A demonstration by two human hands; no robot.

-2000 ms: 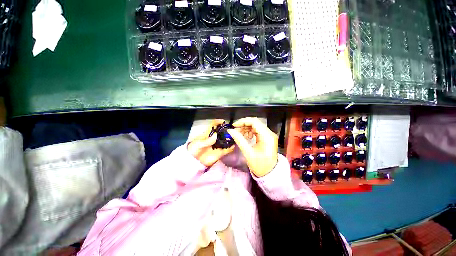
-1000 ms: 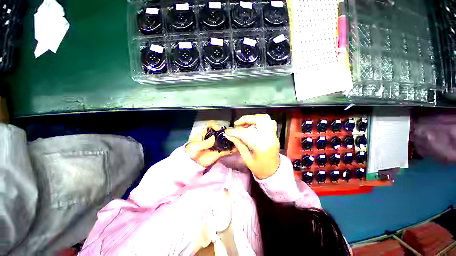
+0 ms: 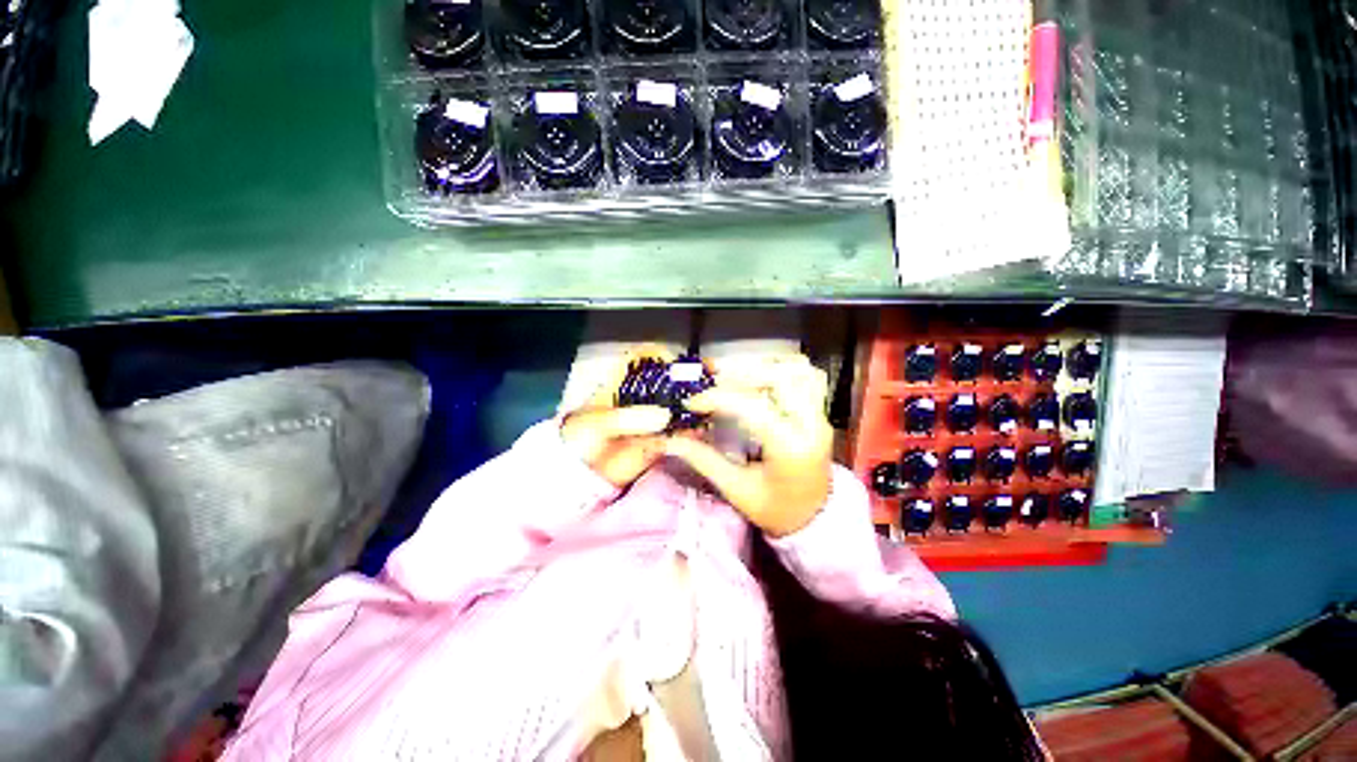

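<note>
A black lens unit (image 3: 665, 383) is held between my two hands, in front of my chest and below the bench edge. A ribbed side and a small white label show on it. My left hand (image 3: 607, 444) holds it from the left. My right hand (image 3: 775, 450) has its fingers on its right side, with the thumb below. The fingers hide part of the unit.
On the green bench (image 3: 268, 253) are a clear tray of black units (image 3: 640, 198), a dotted sheet (image 3: 975, 223), a pink marker (image 3: 1045, 87), clear trays (image 3: 1191, 164) and a white wipe (image 3: 137, 60). Right below: red parts tray (image 3: 878, 414), paper (image 3: 1162, 417). Grey-clothed person (image 3: 268, 491) at left.
The lens unit has been tilted in my hands, so its ribbed side and label now show. My right fingers have shifted, with the thumb now lower. The view has shifted slightly.
</note>
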